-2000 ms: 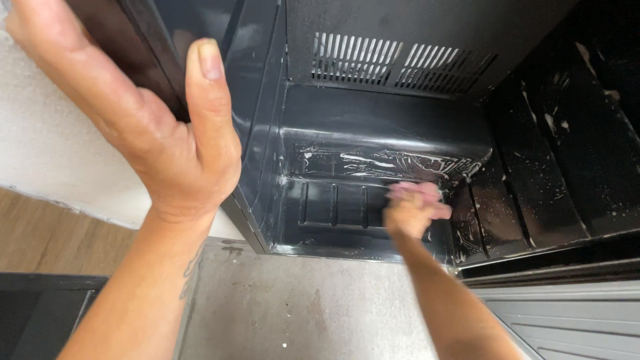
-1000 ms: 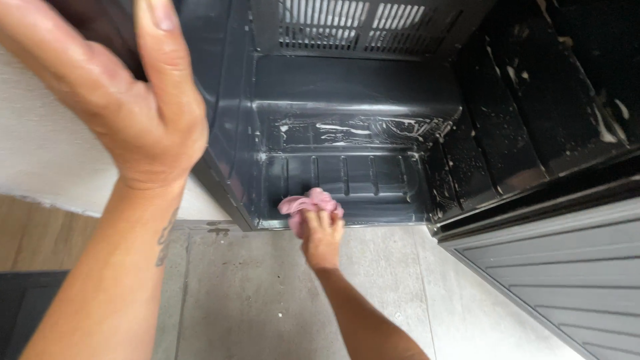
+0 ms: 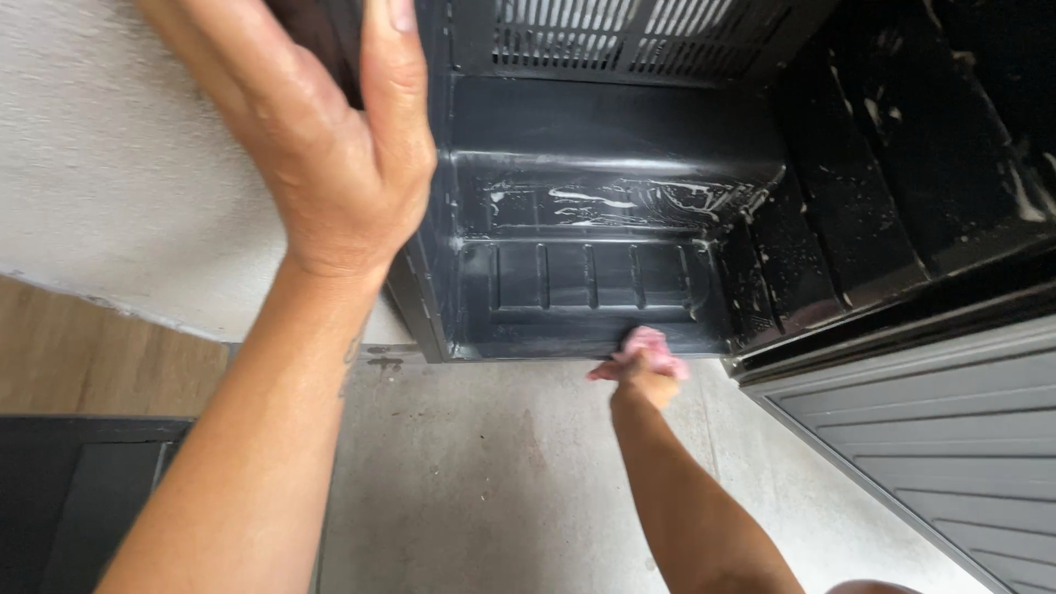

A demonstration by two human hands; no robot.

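My right hand (image 3: 652, 384) holds a crumpled pink cloth (image 3: 648, 346) at the front edge of a dark plastic cabinet (image 3: 594, 330), near its right corner. The cabinet's ribbed bottom panel lies just beyond the cloth. White foamy streaks mark the step (image 3: 590, 202) behind that panel. At the upper left my left hand (image 3: 346, 140) is raised, thumb up, against or in front of the cabinet's left side; its fingertips are cut off by the frame, and nothing shows in it. Whether its palm touches the cabinet I cannot tell.
A slatted vent grille (image 3: 610, 37) is at the back. The glossy black right inner wall (image 3: 891, 165) carries whitish streaks. A grey ribbed door panel (image 3: 949, 445) stands at the lower right. Grey floor (image 3: 495, 478) lies in front, with a pale textured wall (image 3: 124, 165) at left.
My right hand with the pink cloth went left along the cabinet's front between the two earlier frames, and is now back toward the right corner. My left hand stays raised at the upper left.
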